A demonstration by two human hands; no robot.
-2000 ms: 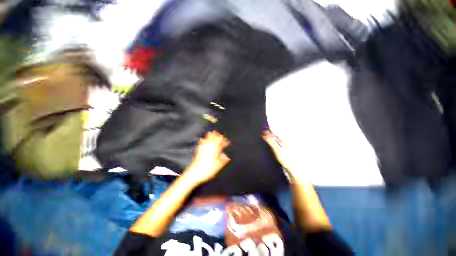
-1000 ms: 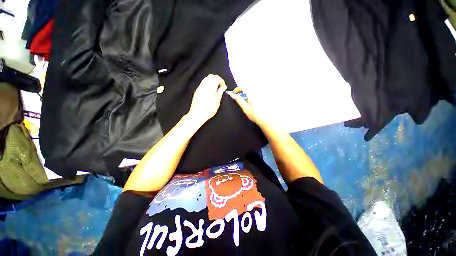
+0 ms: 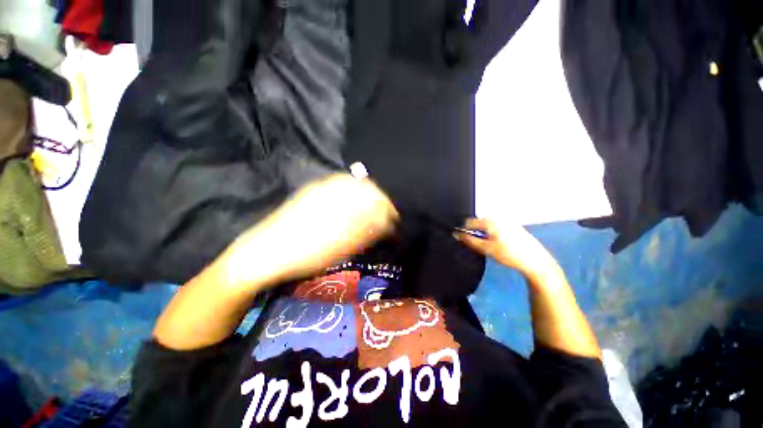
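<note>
A black jacket (image 3: 410, 125) lies open on the table in front of me, with shiny lining (image 3: 192, 184) on the left and matte cloth in the middle. A pale button (image 3: 359, 170) shows at its front edge. My left hand (image 3: 355, 219) is blurred, its fingertips against the folded black cloth near my body; they seem to grip it but are partly hidden. My right hand (image 3: 495, 242) is at the right side of this cloth, holding small thread snips (image 3: 471, 232) with the metal tip pointing left.
More black garments (image 3: 661, 109) hang over the table's front edge at the right, one with a gold button. The white table top (image 3: 535, 142) shows between them. An olive bag (image 3: 29, 226) and a black device with a looped cable are at the left. The floor (image 3: 552, 242) is blue.
The view has shifted. Both hands have moved closer to my body and farther apart. The cloth's lower part is now bunched between them, and the snips' tip shows more clearly.
</note>
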